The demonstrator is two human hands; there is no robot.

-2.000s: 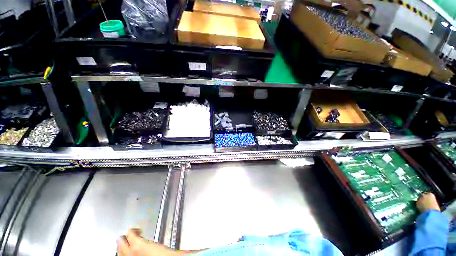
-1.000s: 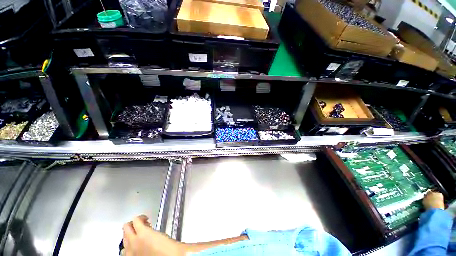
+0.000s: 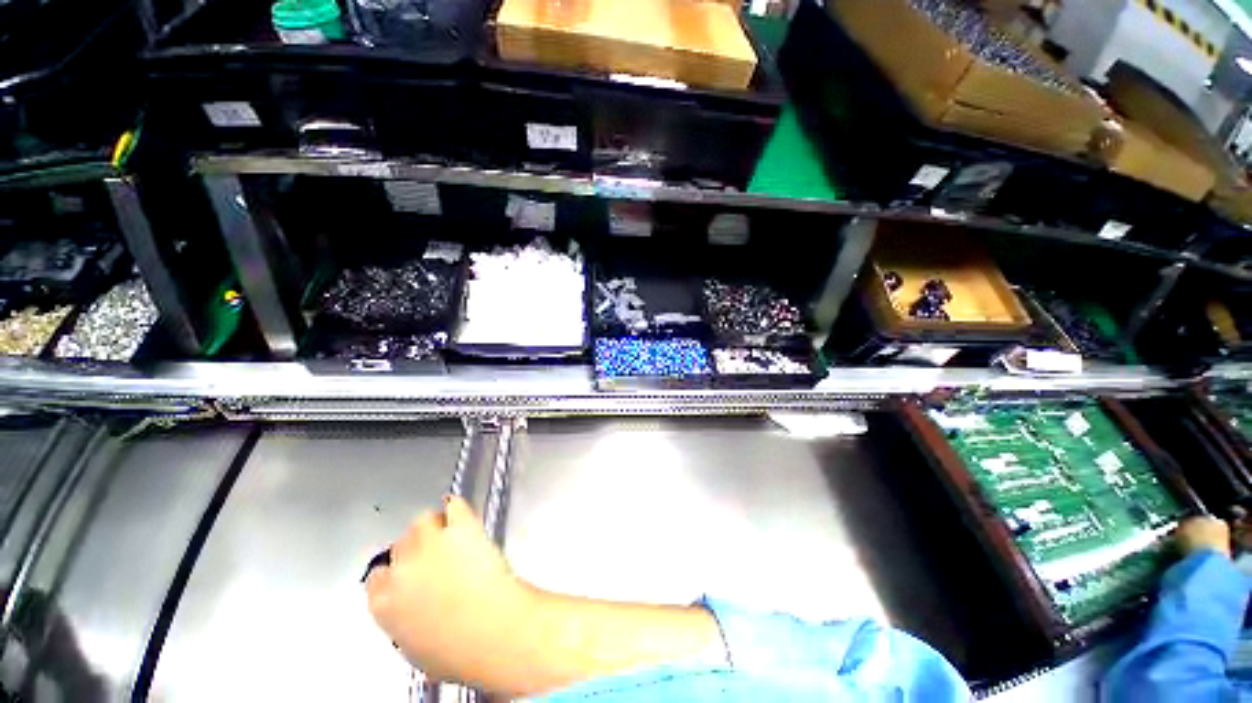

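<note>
A green circuit board (image 3: 1064,481) with white and dark parts lies in a reddish-brown carrier (image 3: 958,497) at the right. My right hand (image 3: 1203,536) is at the board's right edge, small in the picture; its grip is unclear. My left hand (image 3: 446,597) is over the metal surface at lower centre-left, away from the board. Its fingers are curled, with a black cover or piece at one fingertip. Whether it holds anything is hidden.
Conveyor rails (image 3: 483,481) cross the metal bench (image 3: 687,508). Behind stand trays of white connectors (image 3: 522,300), blue components (image 3: 651,357) and dark parts (image 3: 389,305). A cardboard box (image 3: 947,295) holds a few black components. Another green board shows at the right edge.
My left hand has moved up and to the right in the picture, showing more forearm. My right hand has shifted slightly right along the board's edge. The shelves sit higher in view.
</note>
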